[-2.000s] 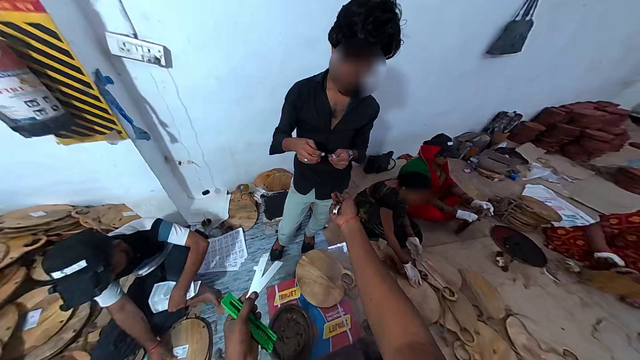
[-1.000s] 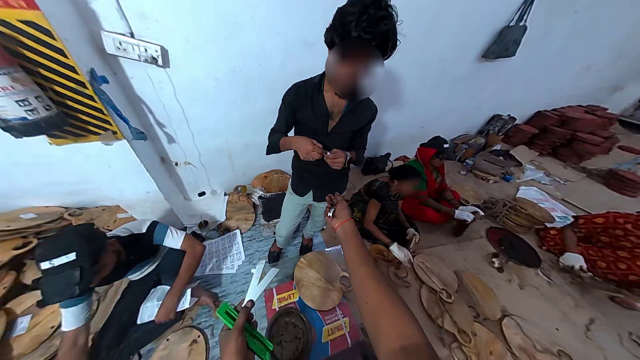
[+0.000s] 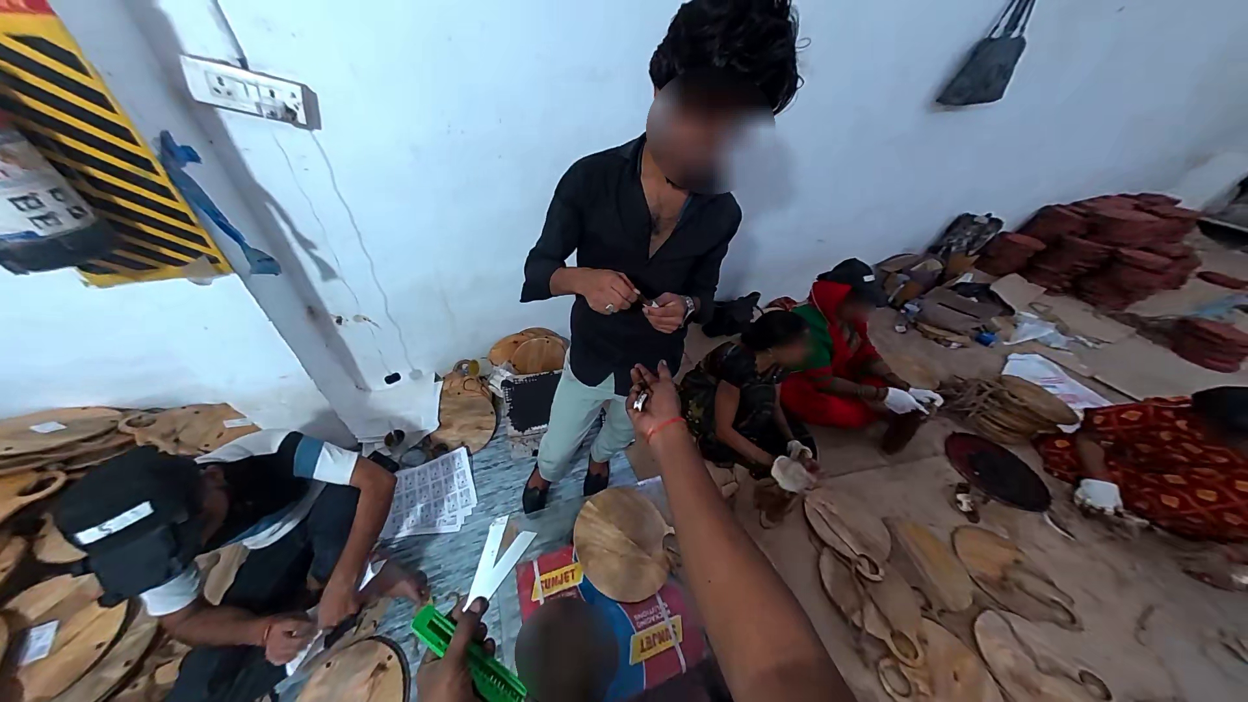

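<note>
My left hand is closed around a green plastic holder. Two white strips rise beside its fingers; whether the hand grips them too is hard to tell. Stretched forward, my right hand holds a small shiny item, too small to name, with a red thread at the wrist. Below that arm, a round wooden board with a handle lies on a printed red and blue sheet. Facing me, a standing person in a black shirt holds something small between both hands.
At left a seated person in a cap works among stacked wooden boards. Several people in white gloves sit at right, near wooden boards on the floor and a dark round tray. Reddish stacks stand by the wall.
The seated person at left has lifted their head somewhat from the earliest frame's pose and shifted their arms. My hands stay in much the same places.
</note>
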